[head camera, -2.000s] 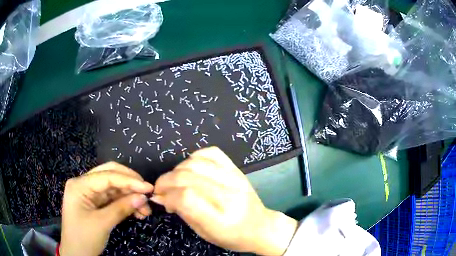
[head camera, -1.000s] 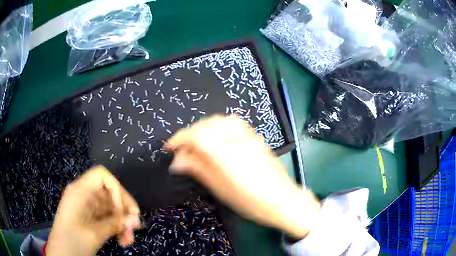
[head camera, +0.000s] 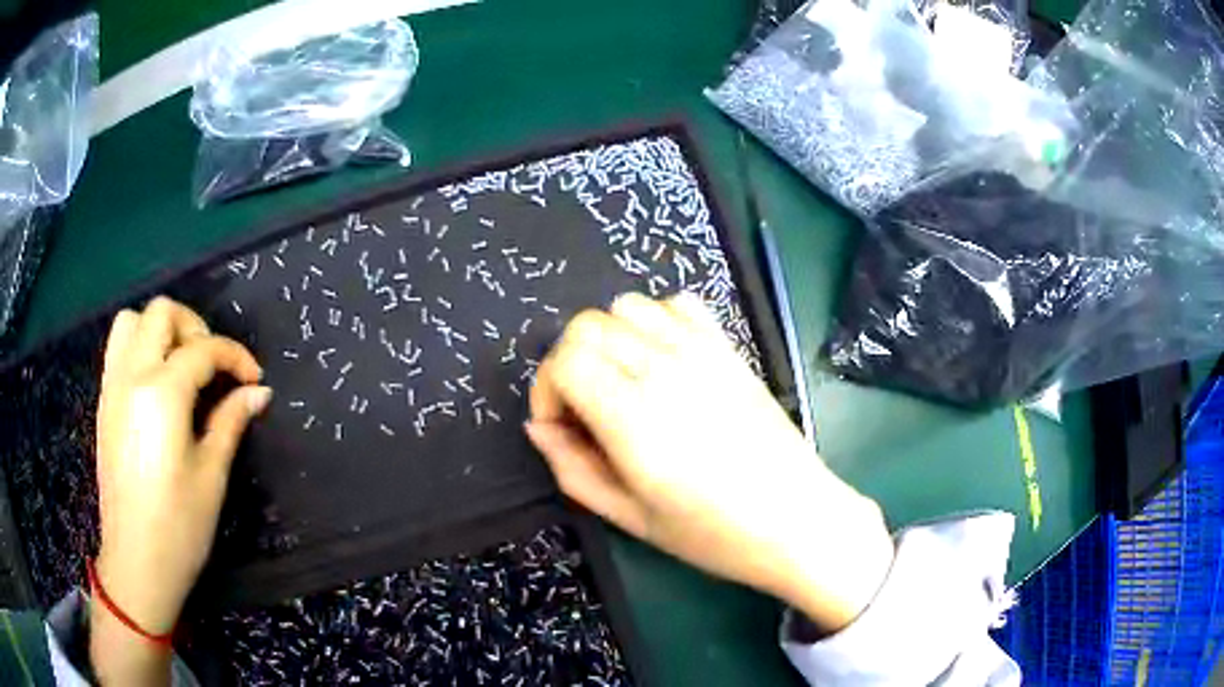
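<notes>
A long black tray (head camera: 389, 490) holds short silvery metal pins (head camera: 403, 302), scattered in the middle and heaped at its right end. Tiny dark parts (head camera: 47, 443) are massed at its left end. My left hand (head camera: 168, 430) is over the tray's left part, thumb and index fingertips a little apart; I cannot tell if a tiny part is between them. My right hand (head camera: 658, 430) is over the tray's right half, its fingertips low beside the scattered pins; its grip is hidden. A dark pile with silvery flecks (head camera: 430, 624) lies in a lower black tray.
A slim dark rod (head camera: 787, 322) lies along the tray's right end. Clear bags of pins (head camera: 819, 121) and black parts (head camera: 940, 289) lie at the right. A crumpled clear bag (head camera: 302, 114) is at upper left, another (head camera: 47, 121) at the left edge. A blue crate (head camera: 1154, 577) is at lower right.
My hands were together at the fingertips, then parted. My left hand has moved up and left over the dark parts. My right hand has moved right and up from the meeting point.
</notes>
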